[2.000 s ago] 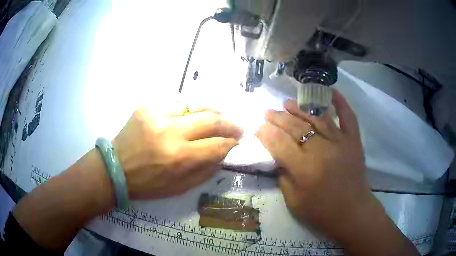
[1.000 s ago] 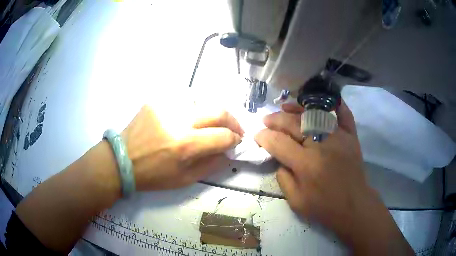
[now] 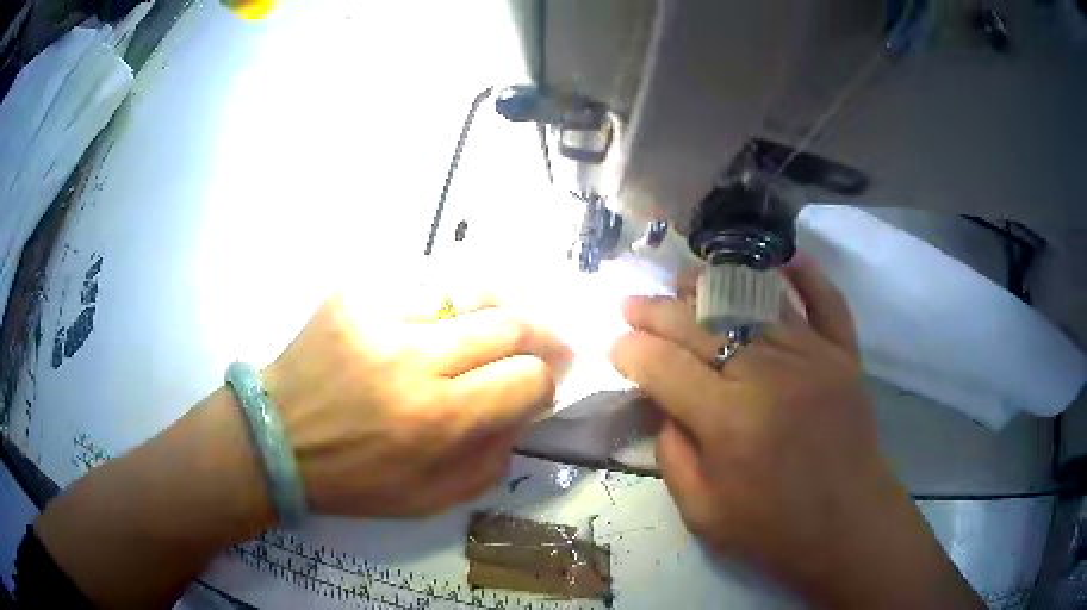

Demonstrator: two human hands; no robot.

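Note:
A white fabric piece (image 3: 592, 372) lies under the presser foot (image 3: 589, 235), mostly washed out by the lamp. My left hand (image 3: 411, 399) is at its left side, fingertips on the fabric. My right hand (image 3: 763, 411) is at its right side, thumb and fingers on the fabric, partly behind the tension knob (image 3: 739, 297). The fabric between my hands is in front of the foot. More white fabric (image 3: 942, 310) extends to the right, behind my right hand. The needle tip cannot be made out.
The machine head (image 3: 882, 107) fills the upper right. A bent wire guide (image 3: 454, 173) hangs left of the foot. White cut pieces (image 3: 60, 119) lie at the far left. A brown tape patch (image 3: 539, 555) and printed ruler (image 3: 346, 572) are near the front edge. A yellow object (image 3: 249, 7) shows at the top.
Since one second ago, both hands sit slightly lower in view, and the wire guide and knob have shifted slightly left. The fabric remains between my fingertips.

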